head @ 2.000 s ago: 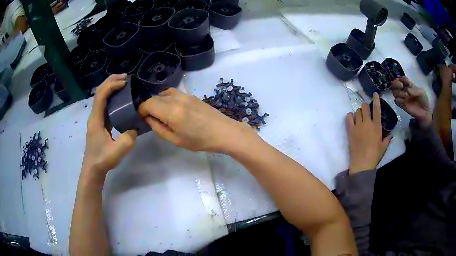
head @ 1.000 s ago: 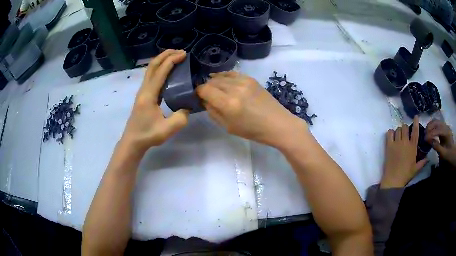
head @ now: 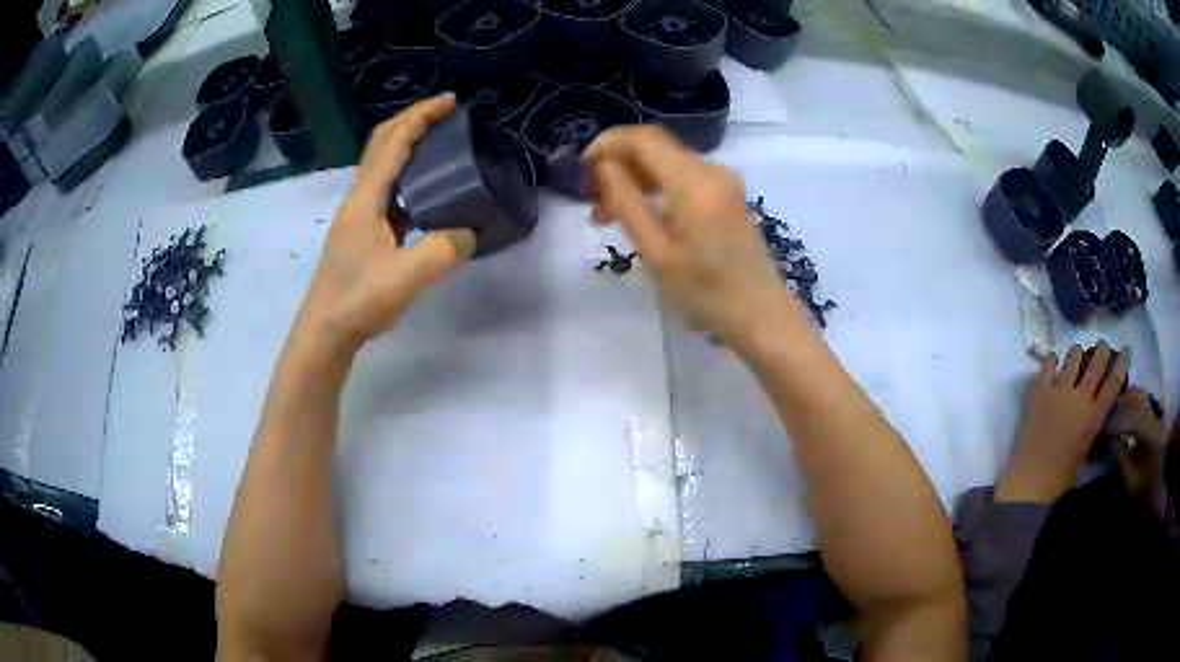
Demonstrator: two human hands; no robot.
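Note:
My left hand (head: 388, 239) grips a dark grey housing cup (head: 453, 188) by its outside, tilted with its opening turned to the right, above the white sheeting. My right hand (head: 673, 213) is blurred, just right of the cup and apart from it, fingers bent together. A dark shape shows at its fingertips; I cannot tell if it is held. One small dark clip (head: 617, 261) lies alone below the right hand. A pile of clips (head: 792, 265) lies partly behind that hand. The inside of the held cup is mostly hidden.
Stacked cups (head: 673, 45) stand at the back, beside a green post (head: 315, 84). Another clip pile (head: 172, 291) lies left. At right, another person's hands (head: 1068, 420) work near more cups (head: 1022, 213). Pale grey boxes (head: 65, 117) stand far left.
My right hand has come out of the cup's opening and moved right. The cup has tilted and shifted slightly. A lone clip now shows on the sheeting. The view has swung left since the first frame.

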